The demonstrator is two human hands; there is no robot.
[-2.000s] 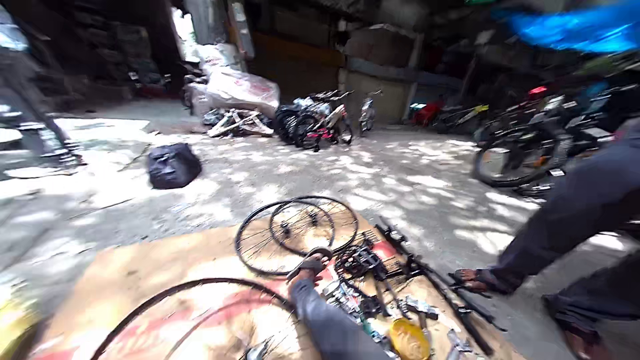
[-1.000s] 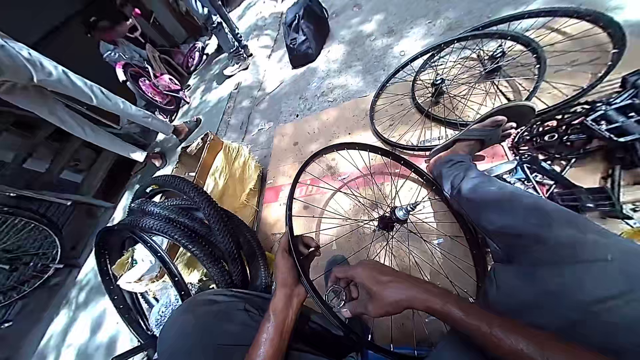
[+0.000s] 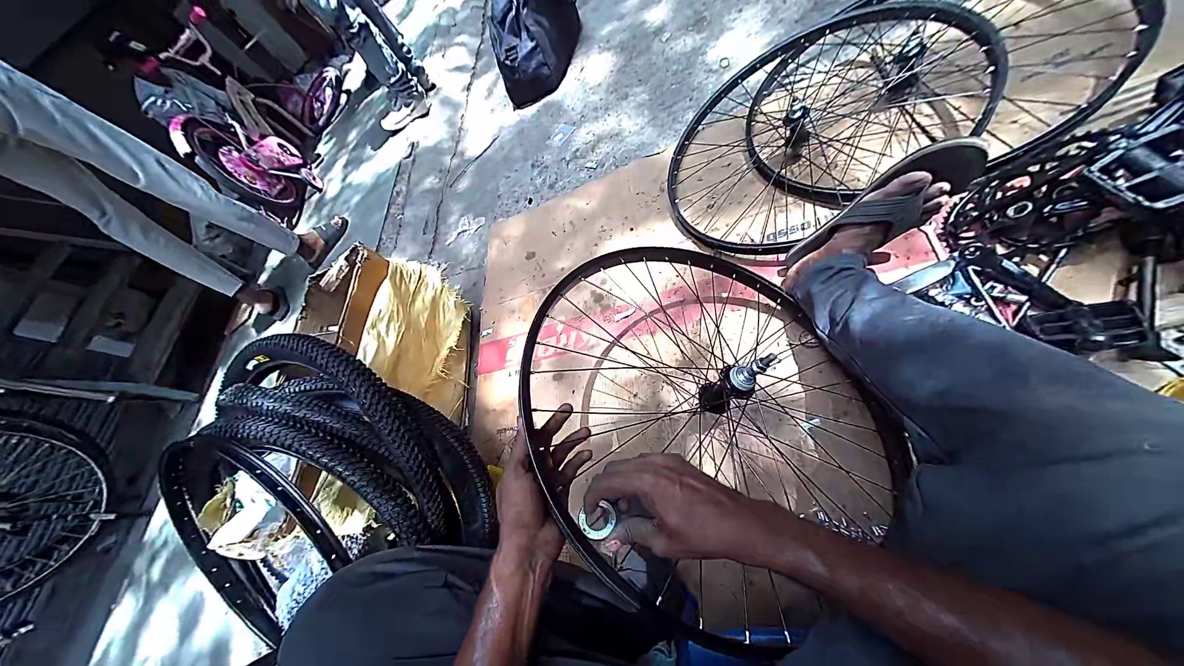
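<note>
A spoked bicycle wheel (image 3: 553, 307) with a black rim stands tilted between my legs, its silver and black hub (image 3: 743, 377) facing up. My left hand (image 3: 541, 490) rests against the outside of the rim at the lower left, fingers spread and partly behind the spokes. Just inside the rim, my right hand (image 3: 661, 509) pinches a small round metal spoke wrench (image 3: 598, 521) close to the rim's edge. Whether the wrench touches a spoke nipple cannot be told.
Black knobby tyres (image 3: 324, 435) lie at left beside a torn carton (image 3: 356, 296). More wheels (image 3: 680, 199) lie on cardboard (image 3: 555, 217) near my sandalled foot (image 3: 869, 217). Bicycle parts (image 3: 1045, 250) lie at right. A person's legs (image 3: 139, 166) stand at left, near a pink bicycle (image 3: 268, 157).
The view has swung down and left from the yard to the wheel. Since one second ago, the fingers of my left hand have spread at the rim; my right hand still holds the wrench.
</note>
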